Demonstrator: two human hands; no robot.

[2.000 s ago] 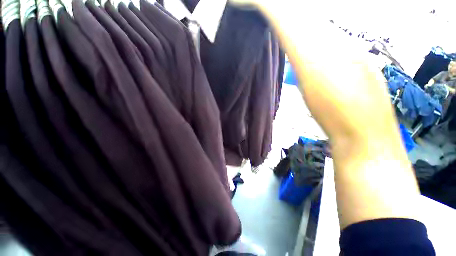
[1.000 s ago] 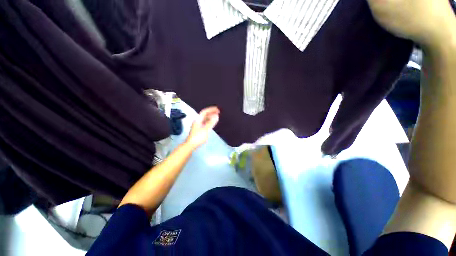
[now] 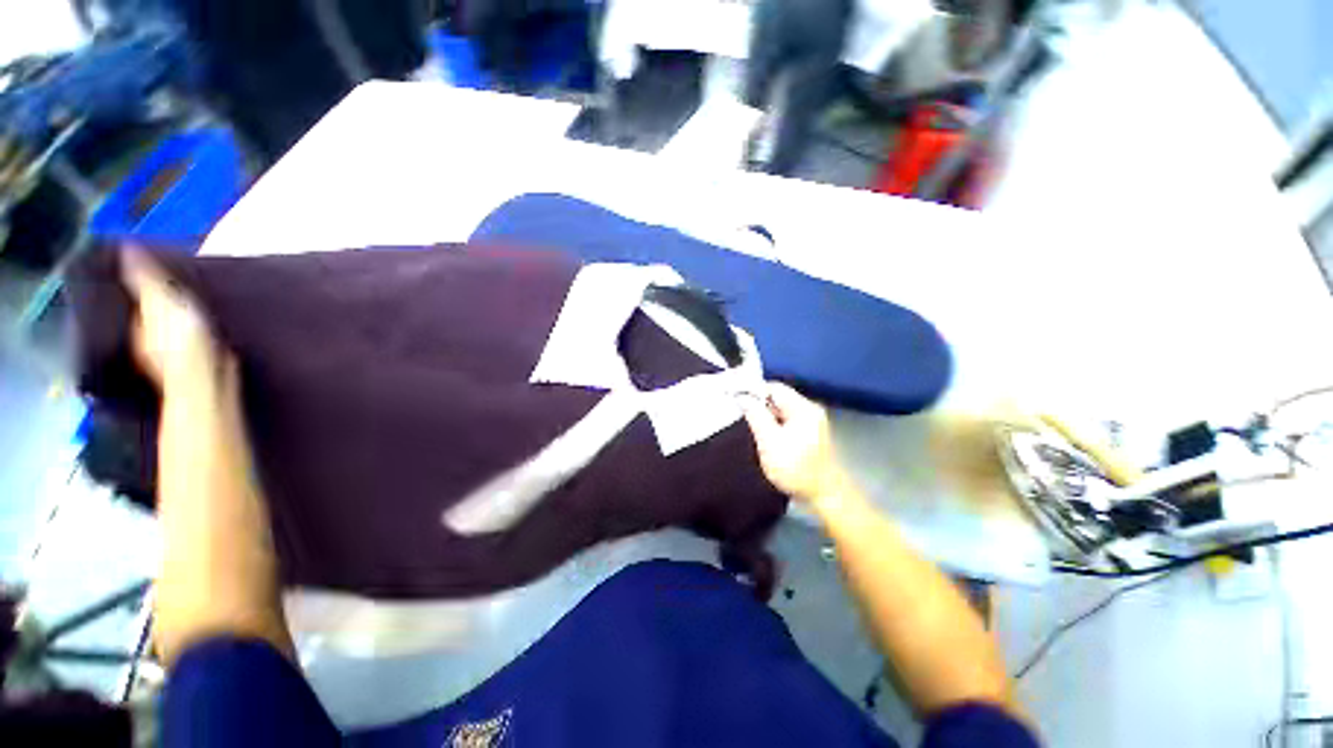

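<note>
The dark maroon top (image 3: 395,395) lies across the light blue pressing table, hem end to the left and collar (image 3: 695,417) to the right. Its pale placket (image 3: 548,471) runs slanting down the chest. My left hand (image 3: 164,314) is blurred and grips the top's far left end. My right hand (image 3: 790,439) pinches the top beside the collar and neck opening. A dark hanger part (image 3: 687,310) shows in the neck opening. The navy pressing board (image 3: 863,344) extends behind the top.
The steam iron (image 3: 1064,475) rests at the right, with its black power cord (image 3: 1213,552) running to the right edge. A large white tabletop (image 3: 351,168) lies behind. A blue bin (image 3: 176,190) is at the far left and a red object (image 3: 930,149) stands beyond the table.
The view has swung from the hanging garments to the pressing table. The top, earlier held up by my right hand with my left hand free, now lies on the table, and my left hand has taken hold too.
</note>
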